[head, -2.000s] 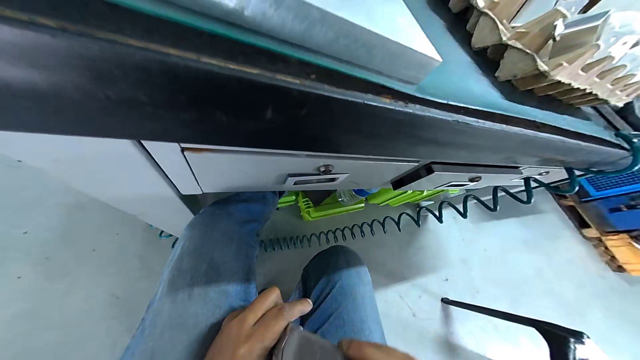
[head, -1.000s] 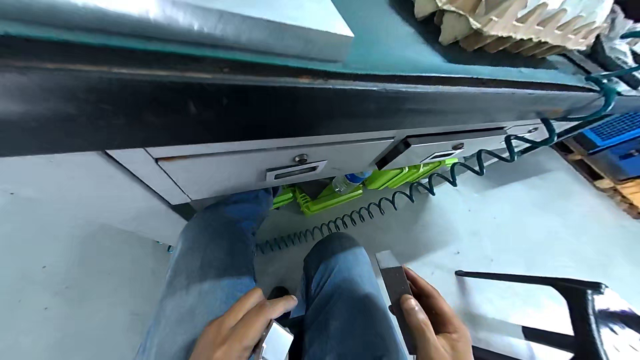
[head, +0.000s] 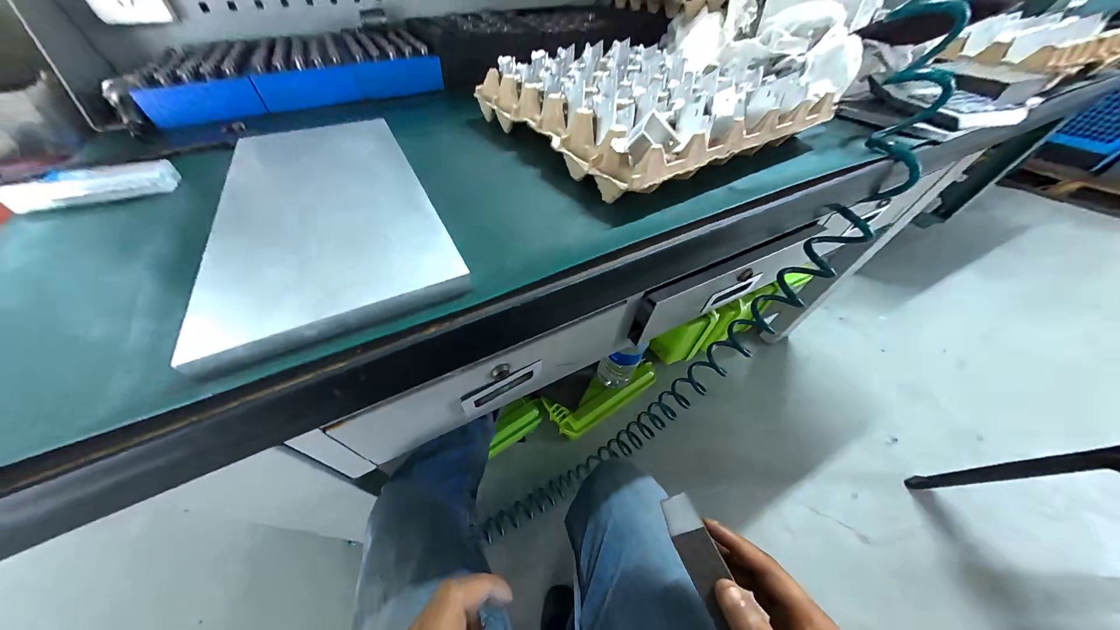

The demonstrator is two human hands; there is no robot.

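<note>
My right hand (head: 757, 582) grips a flat dark bar with a pale end (head: 700, 556) above my right thigh. Over the other thigh is my left hand (head: 464, 602), cut off by the lower edge of the view; whether it holds anything is hidden. On the green bench top lies a thick smooth metal plate (head: 319, 236). Behind and to its right, a cardboard egg tray (head: 652, 166) carries many small metal parts (head: 647, 96) standing in its cups.
A green coiled air hose (head: 643, 424) hangs past the bench front. Drawers (head: 490, 389), one partly pulled out, sit under the bench edge, above lime-green bins (head: 604, 407) and a plastic bottle (head: 619, 367). Blue blocks (head: 350, 85) line the back. A black stand leg (head: 1015, 468) is at right.
Two seconds ago my hands were close together; they are now apart, the bar in the right. The small pale piece seen in my left hand one second ago no longer shows. The view has tilted up.
</note>
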